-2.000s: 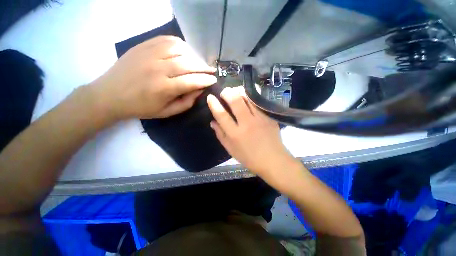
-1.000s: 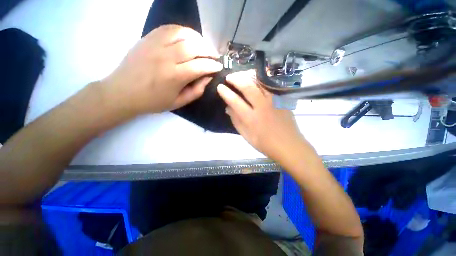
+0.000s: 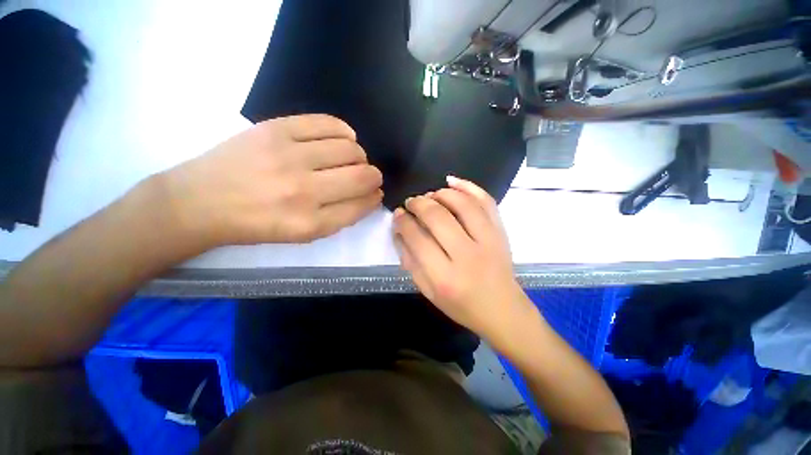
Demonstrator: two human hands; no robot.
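A black fabric panel (image 3: 356, 80) lies flat on the white table, reaching from the top edge of the view to under the sewing machine head (image 3: 462, 31). The presser foot area (image 3: 432, 82) is over the fabric, in front of both hands. My left hand (image 3: 285, 182) rests on the panel's near left edge, fingers curled together. My right hand (image 3: 453, 244) is at its near edge, with thumb and fingertips bent at the fabric. The fingertips of both hands are close together but apart. Whether either pinches the cloth is hard to tell.
A black piece pile (image 3: 36, 115) lies at the left of the table. A black slotted tool (image 3: 671, 173) and an orange tip (image 3: 784, 167) are at the right. The table's front edge (image 3: 293, 283) curves across. Blue crates (image 3: 169, 324) with black pieces stand below.
The black panel has moved forward and spread out beyond the foot. Both hands have moved back from the foot toward the table edge. The machine head appears farther up and right.
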